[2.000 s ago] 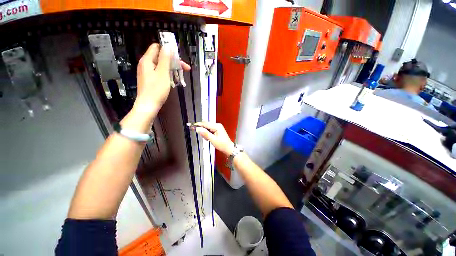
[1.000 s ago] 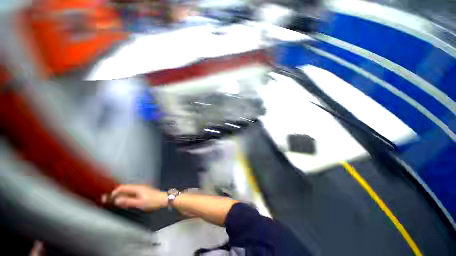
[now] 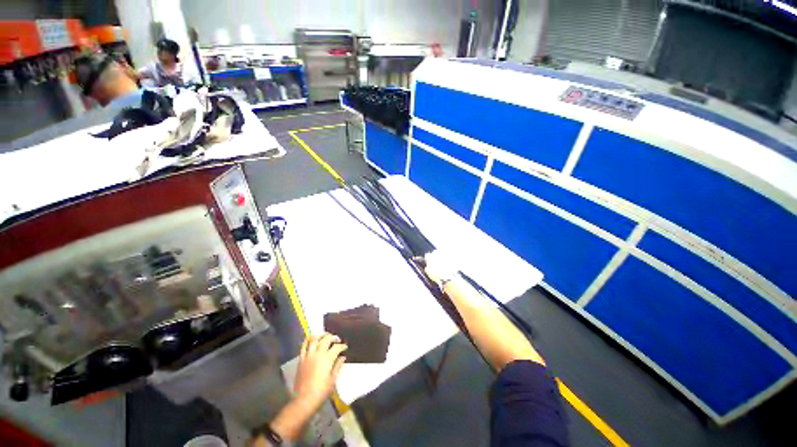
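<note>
A bundle of long black straps (image 3: 393, 223) lies lengthwise on a white table (image 3: 328, 262). My right hand (image 3: 433, 269) is on the bundle near its middle, and straps show on both sides of it. Its fingertips are too small to tell whether they grip a strap. My left hand (image 3: 321, 360) is at the table's near left edge, palm down, its fingertips at the left edge of a dark brown cloth (image 3: 358, 333). It holds nothing that I can see.
The dark red machine (image 3: 131, 205) with clear guards and round black units is at left, with crumpled black and white items on its top. A long blue-and-white machine (image 3: 524, 188) runs along the right. Two people (image 3: 109, 80) are at the upper left. A white pot (image 3: 206, 441) is cut off below.
The view has turned right from the orange oven and its clips to the white table. My left hand has left the clip. My right hand has moved from a hanging strap to the bundle.
</note>
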